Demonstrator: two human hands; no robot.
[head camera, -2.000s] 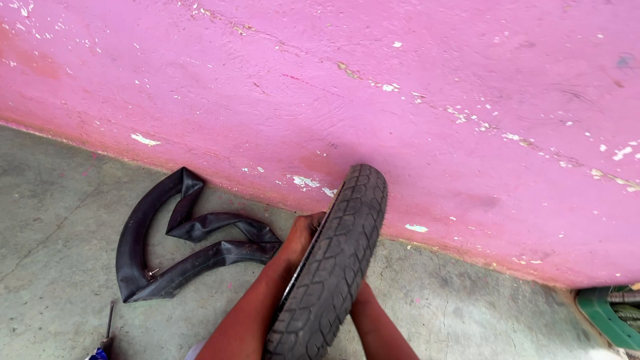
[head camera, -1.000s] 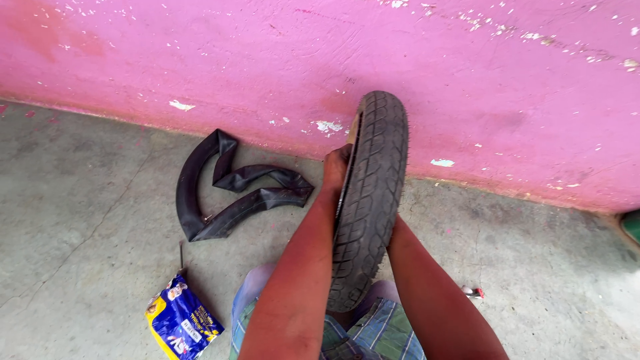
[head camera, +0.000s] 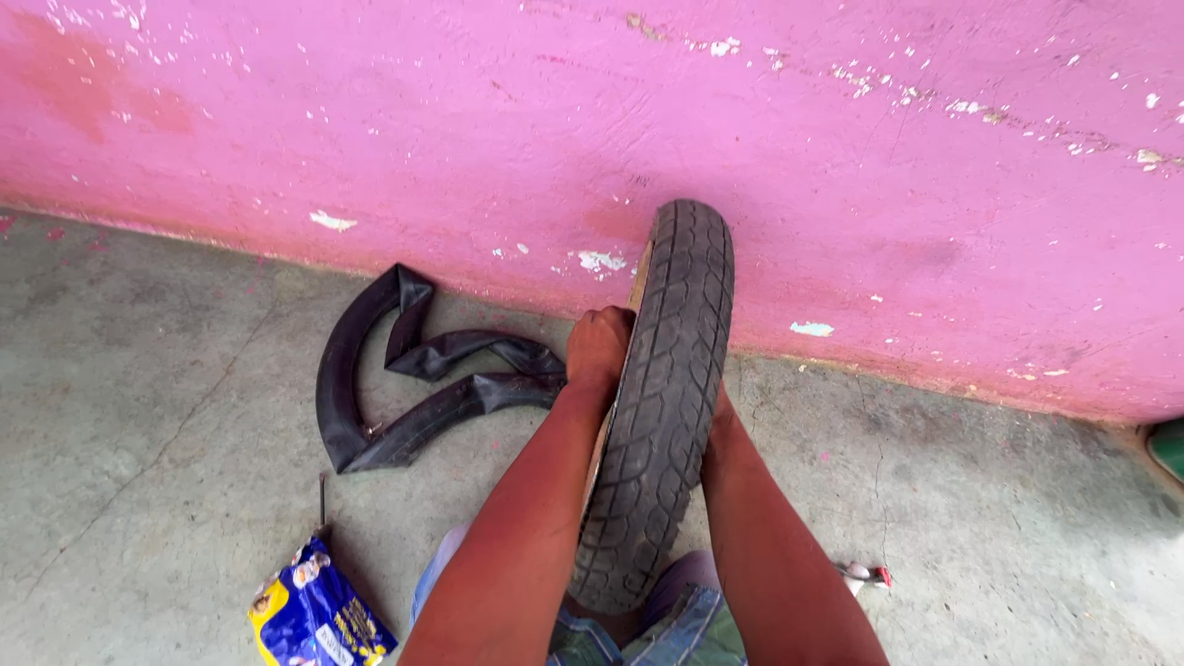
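Note:
A black treaded tire (head camera: 668, 370) stands upright between my forearms, with a tan, rusty-looking inner edge showing on its left side. My left hand (head camera: 599, 344) is against that left side, its fingers curled in and partly hidden. Behind the tire's right side is my right hand (head camera: 721, 427); only the wrist area shows, so its fingers cannot be seen. On the concrete to the left lies a deflated black inner tube (head camera: 344, 388), folded over itself, with its valve stem (head camera: 373, 430) visible.
A pink wall (head camera: 462, 129) with peeling paint rises ahead. At lower left a blue and yellow plastic packet (head camera: 324, 610) lies by a thin metal shaft (head camera: 323, 499). A small red and white object (head camera: 865, 577) is on the floor at right, and a green object (head camera: 1167, 448) at the right edge.
The view has shifted. The tire stays upright between my arms, and the inner tube remains on the floor at left.

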